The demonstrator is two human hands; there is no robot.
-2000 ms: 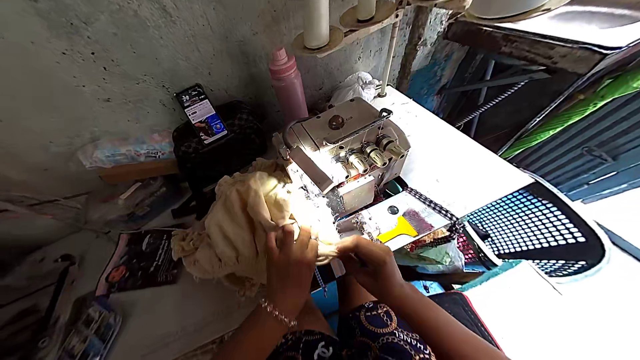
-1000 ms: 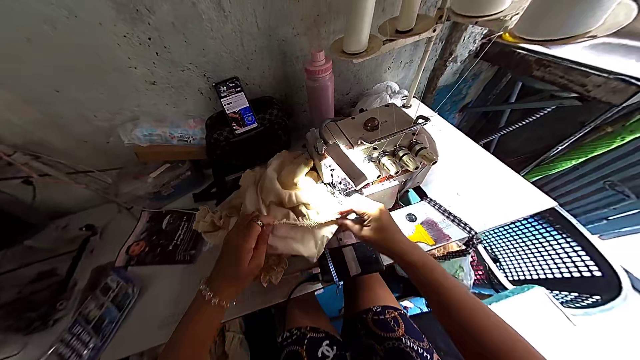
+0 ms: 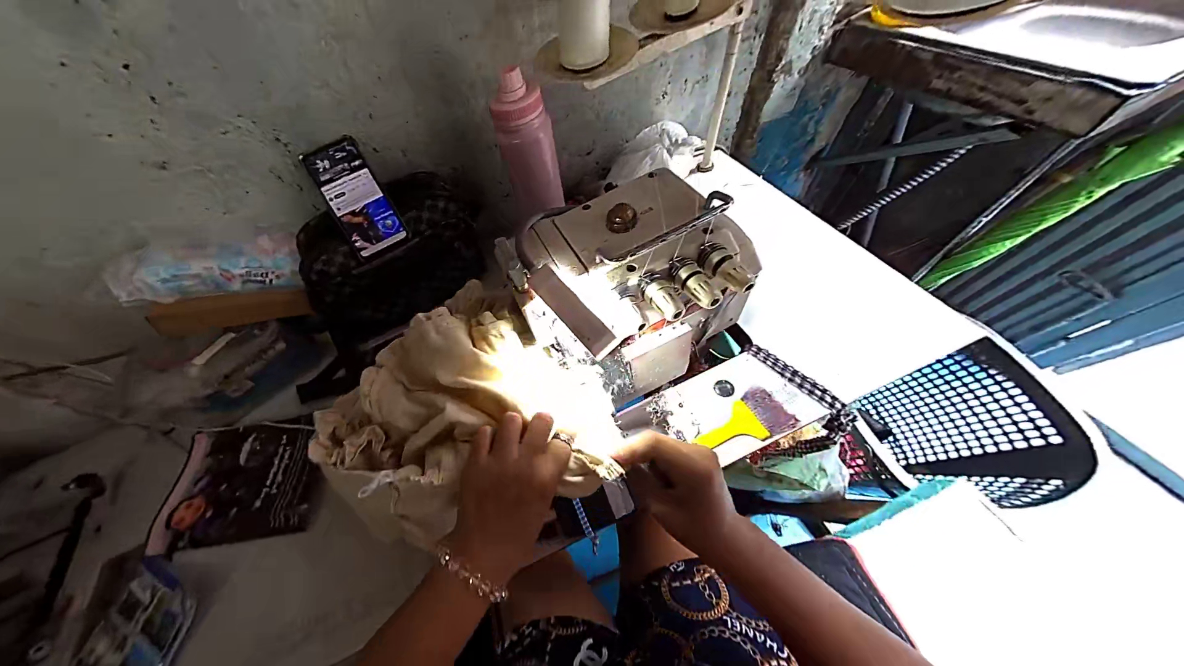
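Cream gathered fabric (image 3: 425, 398) lies bunched at the front left of an overlock sewing machine (image 3: 638, 250), its right part bright under the machine's light. My left hand (image 3: 513, 490), with a ring and a beaded bracelet, presses on the fabric with fingers spread over its near edge. My right hand (image 3: 680, 481) pinches the right end of the fabric edge between thumb and bent fingers. The needle area is hidden by glare and cloth. A yellow-handled brush (image 3: 735, 424) rests on the machine's front plate, right of the fabric.
A phone (image 3: 356, 199) leans on a black bag (image 3: 425, 250) by the wall, beside a pink bottle (image 3: 527, 139). Thread cones (image 3: 583, 37) stand above. A black mesh basket (image 3: 971, 416) is at the right. A dark printed packet (image 3: 245, 486) lies at the left.
Since one second ago, the fabric edge stretched between my hands has been drawn in, and the cloth is bunched higher beside the machine. My left hand now lies flatter on it, nearer my right hand.
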